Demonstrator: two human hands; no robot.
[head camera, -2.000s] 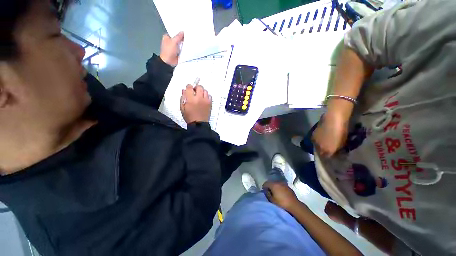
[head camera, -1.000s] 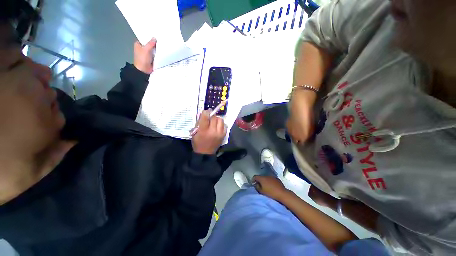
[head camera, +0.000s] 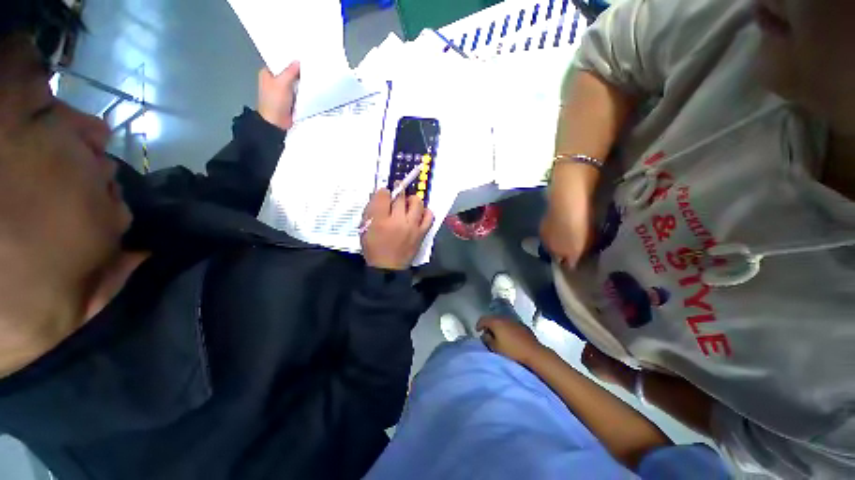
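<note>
My right hand (head camera: 507, 338) hangs low in front of my blue shirt, away from the papers. Its fingers look curled, but whether they hold something cannot be told. My left hand is out of the picture. A person in black holds a pale pen (head camera: 405, 180) over the lower part of a smartphone (head camera: 413, 150), which shows a calculator with yellow keys. The phone lies on white papers. A printed record sheet (head camera: 323, 178) lies left of it. The person's other hand holds up a loose white page (head camera: 305, 42).
The person in black (head camera: 281, 356) stands at left; a person in a grey hoodie (head camera: 694, 206) stands close at right, one arm hanging by the papers. A slotted white table (head camera: 520, 30) is at the top. A red coil (head camera: 472, 221) and white shoes show on the floor below.
Since two seconds ago, the pen hand has moved right from the record sheet to the phone. The view has shifted, so the phone and papers sit further left. My right hand stays low.
</note>
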